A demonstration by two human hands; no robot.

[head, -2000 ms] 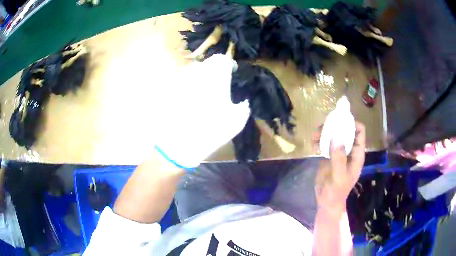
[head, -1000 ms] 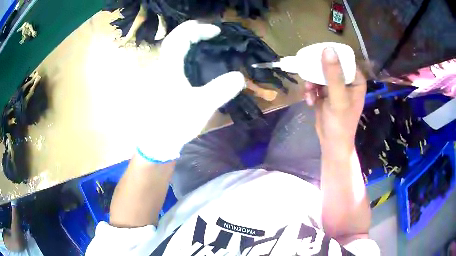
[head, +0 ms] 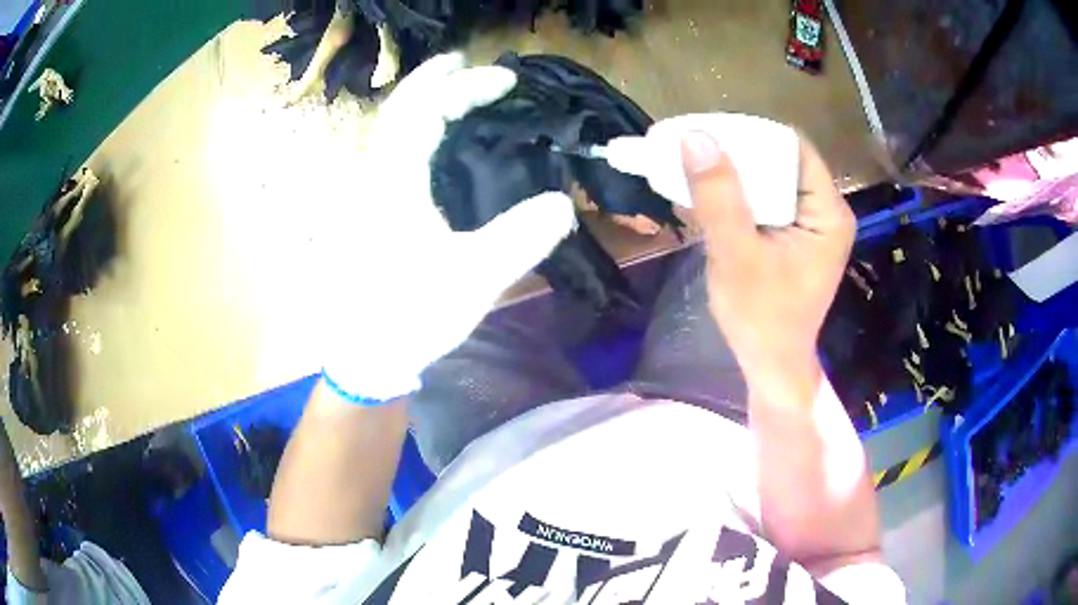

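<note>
My left hand [head: 414,236], in a white knitted glove with a blue cuff edge, holds a black figure assembly [head: 502,166] at the bench's front edge. A pale limb shows under its black strips. My bare right hand [head: 768,236] grips a white glue bottle [head: 739,166]. The bottle lies sideways, its narrow nozzle pointing left at the figure's black surface. Whether the tip touches, or glue comes out, I cannot tell.
More black figures [head: 355,41] lie at the tan bench's [head: 166,260] back, others at the left [head: 53,284]. A pale part [head: 50,92] is on the green belt. A red item [head: 805,36] lies near the metal panel [head: 934,83]. Blue crates [head: 963,473] stand below. Another person's arm shows bottom left.
The view has shifted right and toward me. The bottle went from upright beside the figure to sideways, and its nozzle has moved left over the figure. My left hand keeps its hold.
</note>
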